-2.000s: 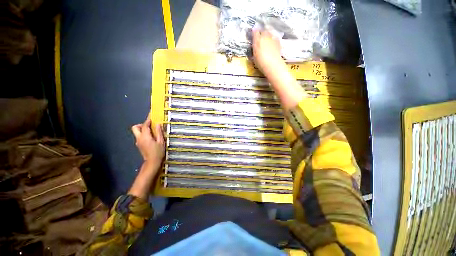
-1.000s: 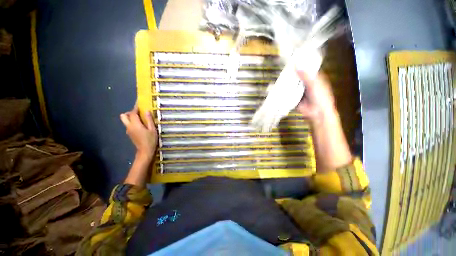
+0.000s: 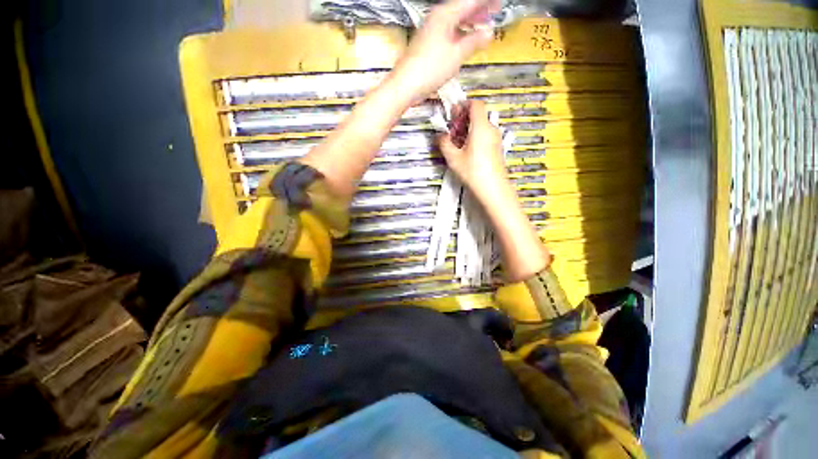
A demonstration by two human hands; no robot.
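Observation:
The yellow template board [image 3: 202, 108] lies in front of me, with long silvery slots. My right hand [image 3: 471, 143] is closed around a bundle of white zippers [image 3: 471, 242], whose ends hang over the middle of the board. My left hand [image 3: 457, 36] is at the board's far edge, its fingers apart, near the upper strips of the bundle and a plastic bag [image 3: 368, 11]. Whether its fingers touch a strip is hard to tell.
A second yellow template board [image 3: 713, 224] with partly white-filled slots lies on the grey metal table [image 3: 668, 359] at right. Brown sewn goods [image 3: 76, 350] are stacked at lower left. Dark floor with a yellow line lies at left.
My right hand went from the bag to hold white zippers over the board, now nearer its middle. My left hand left the board's left edge and reached to the far edge. The view shifted.

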